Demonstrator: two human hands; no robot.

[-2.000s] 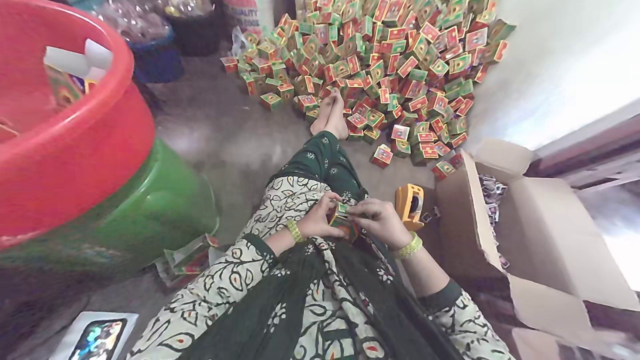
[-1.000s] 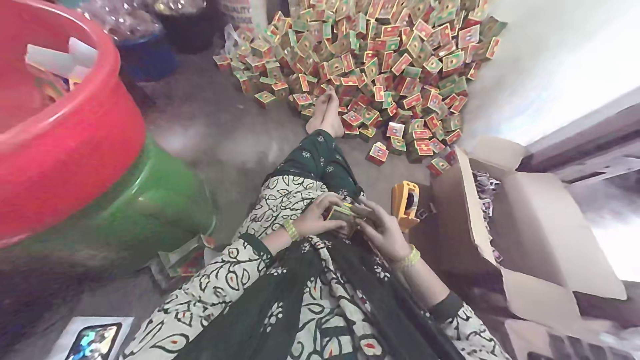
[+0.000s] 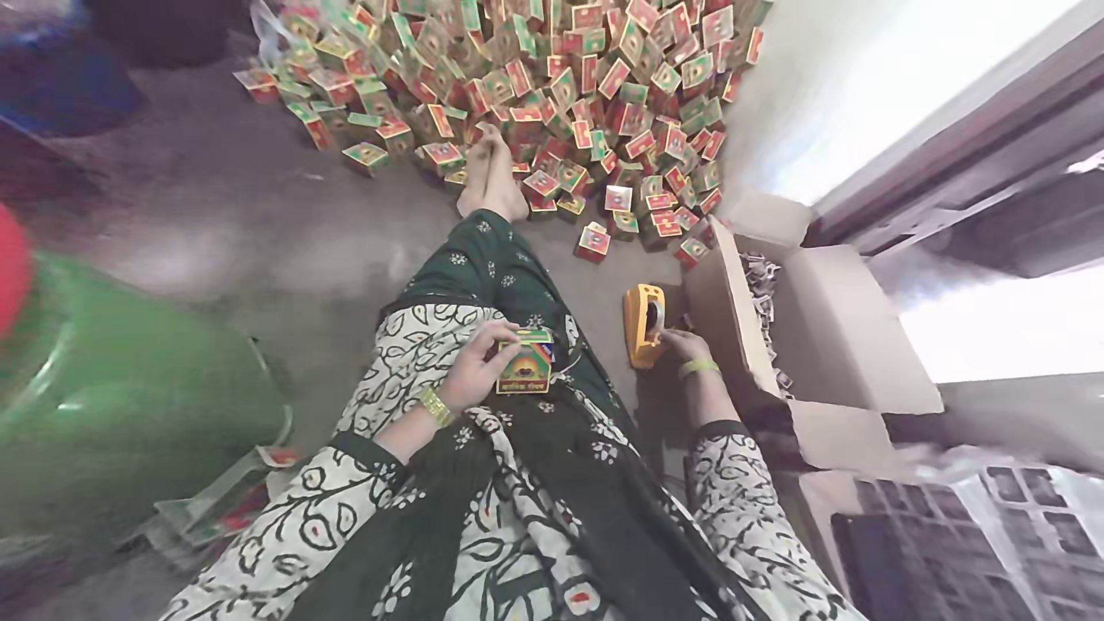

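Note:
My left hand [image 3: 479, 366] holds a small printed cardboard box [image 3: 524, 364], green, red and yellow, on my lap. Its fingers lie over the box's upper left edge. My right hand [image 3: 685, 347] is out to the right, its fingertips at the near right side of a yellow tape dispenser [image 3: 640, 328] on the floor. Whether those fingers grip tape there is too small to tell. Beyond my bare feet lies a large heap of similar small boxes [image 3: 595, 112].
An open cardboard carton [image 3: 733, 310] with small items inside stands right of the dispenser. A green tub [image 3: 147, 362] is at the left, with flat printed packets [image 3: 216, 509] beside it. A tray-like stack [image 3: 949, 535] lies at the lower right.
My right hand has left the small box on my lap and moved right to the tape dispenser. My left hand still holds the box. The view has shifted, with less of the red tub showing.

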